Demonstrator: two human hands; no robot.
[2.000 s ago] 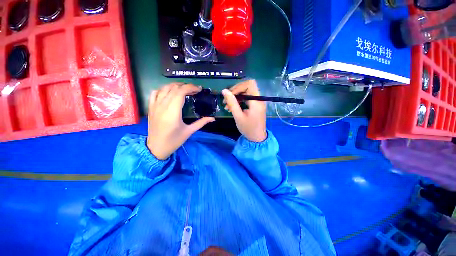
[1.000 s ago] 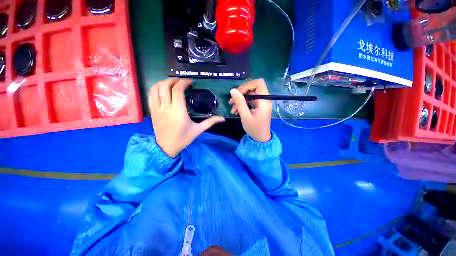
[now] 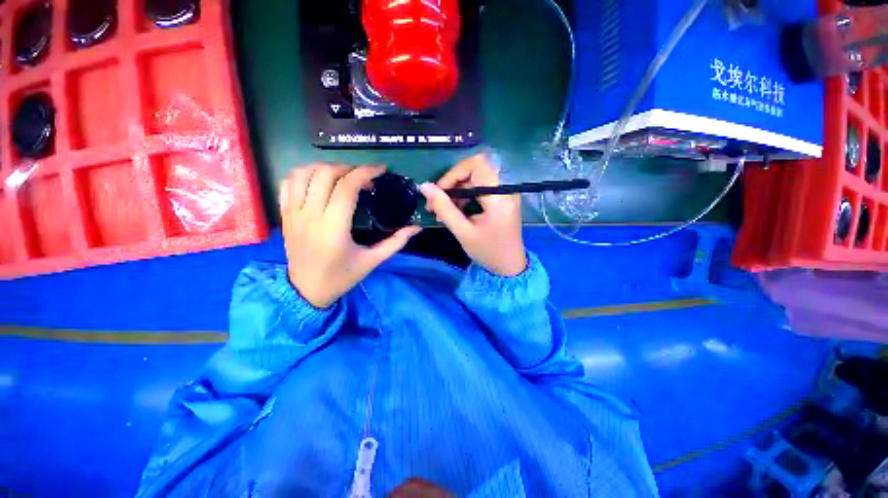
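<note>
A round black watch case [image 3: 393, 202] lies at the front edge of the green bench, below the press fixture. My left hand [image 3: 329, 230] curves around its left side, thumb at its lower edge and fingertips at its top, holding it. My right hand [image 3: 484, 216] holds a thin black stick [image 3: 536, 186] like a pen. The stick points right, and its near end and my right fingertips are at the case's right edge. The exact contact of the tip is hidden by my fingers.
The black press fixture [image 3: 336, 131] with its red handle [image 3: 413, 49] stands straight ahead. A blue box [image 3: 672, 92] with a clear hose [image 3: 650, 237] is at right. Red foam trays of black units stand at left [image 3: 251, 195] and far right [image 3: 779, 214].
My right hand and the stick have moved left to the case's edge. My left thumb and fingers have closed in around the case. The view has shifted a little, and the red handle appears further left.
</note>
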